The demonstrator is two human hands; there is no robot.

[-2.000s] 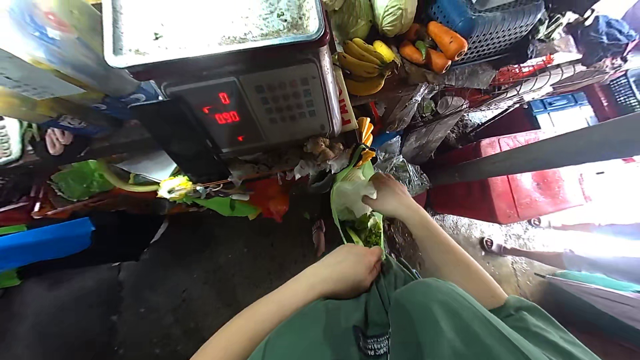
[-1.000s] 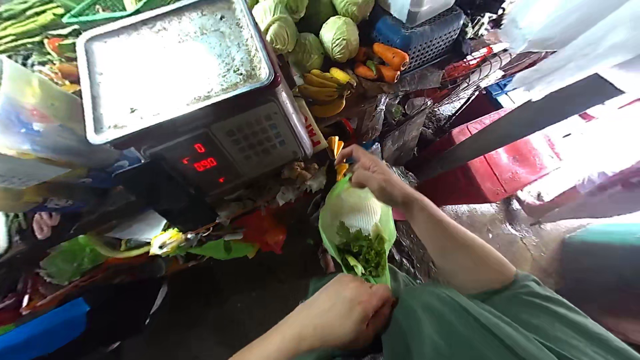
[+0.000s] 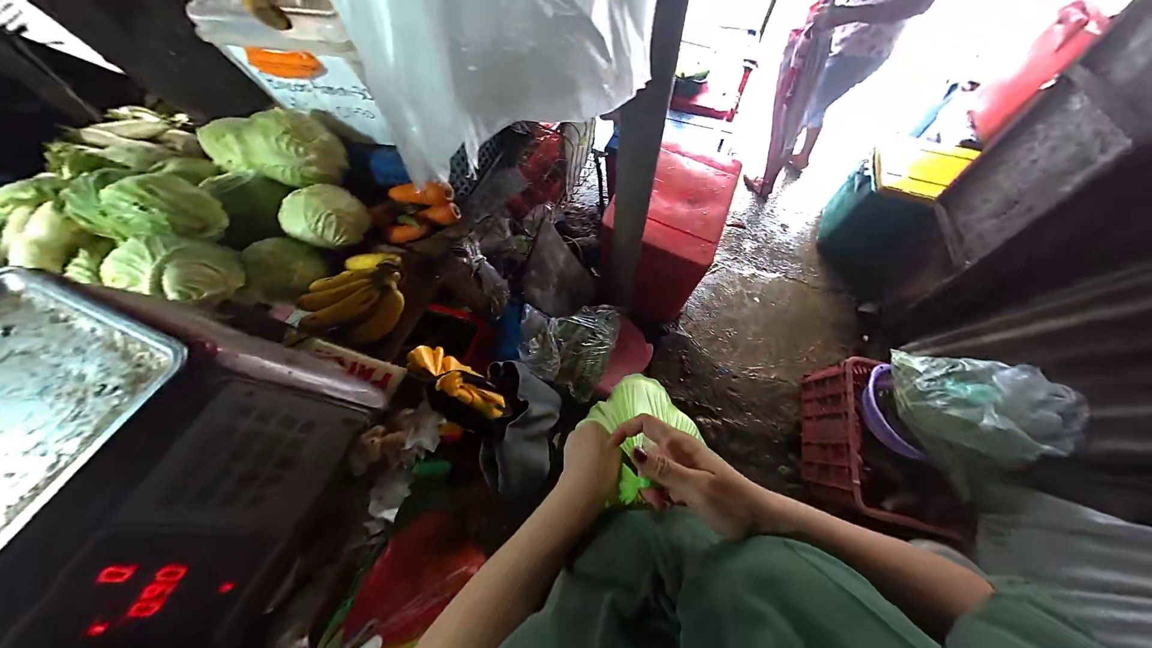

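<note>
A light green plastic bag (image 3: 641, 401) lies between my hands, just above my knees, and its contents are hidden from here. My left hand (image 3: 591, 463) grips the bag's gathered left side. Fingers and thumb of my right hand (image 3: 688, 472) pinch the bag's edge close beside the left one. Green bits of the plastic hang below my fingers. Left of my hands, yellow-orange cloth or plastic bundles (image 3: 459, 382) sit by a dark grey bag (image 3: 522, 432).
A digital scale (image 3: 225, 477) stands at the left. Behind it are cabbages (image 3: 162, 207), bananas (image 3: 355, 301) and carrots (image 3: 423, 211). A post (image 3: 641, 153) rises before a red cooler box (image 3: 688, 216). A red crate (image 3: 832, 432) is at right; a person (image 3: 828, 72) stands beyond.
The bag stood open with leafy greens and a pale item showing; now its top is gathered in my fingers. My right hand has come down beside my left. The view has swung right.
</note>
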